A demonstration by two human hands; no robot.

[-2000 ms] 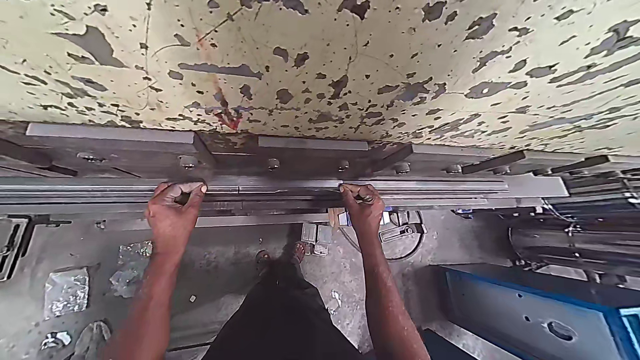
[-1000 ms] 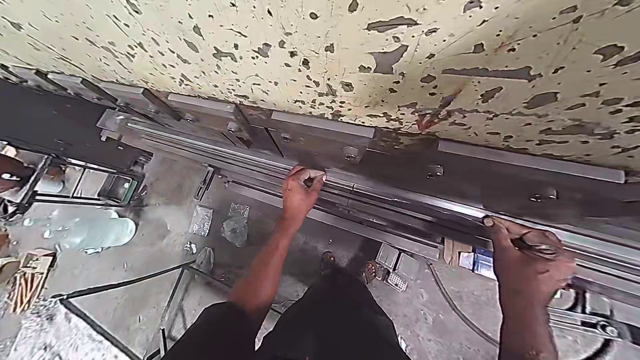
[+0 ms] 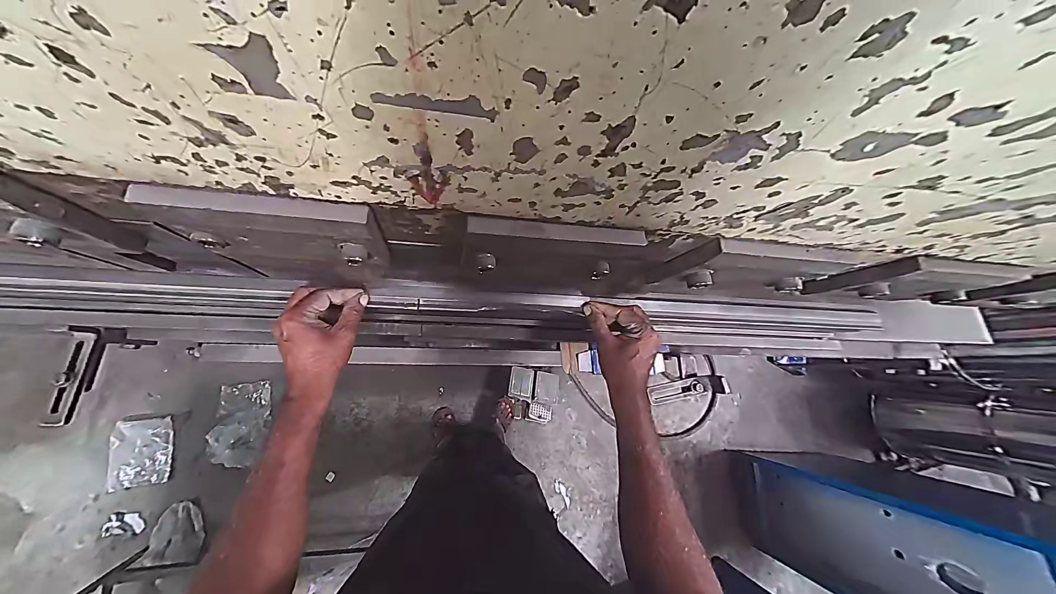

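A long machine, likely a press brake, crosses the view beneath a yellow panel (image 3: 528, 107) with flaking paint. My left hand (image 3: 320, 330) has its thumb and forefinger pinched at the edge of a thin metal strip (image 3: 478, 299) lying along the grooved steel die rail (image 3: 742, 318). Farther right, my right hand (image 3: 620, 332) pinches near the strip's edge in the same way. The fingers hide the exact contact. Above both hands runs a row of bolted steel clamp plates (image 3: 553, 247).
A blue-edged metal box (image 3: 891, 520) stands at lower right, beside dark cylindrical machinery (image 3: 949, 421). On the concrete floor lie plastic bags (image 3: 140, 452), small boxes (image 3: 532, 388) and a curved hose or cable (image 3: 590, 404). My feet are below the rail.
The view swung left and then back right. One second ago my hands were farther apart along the rail; now they are closer together.
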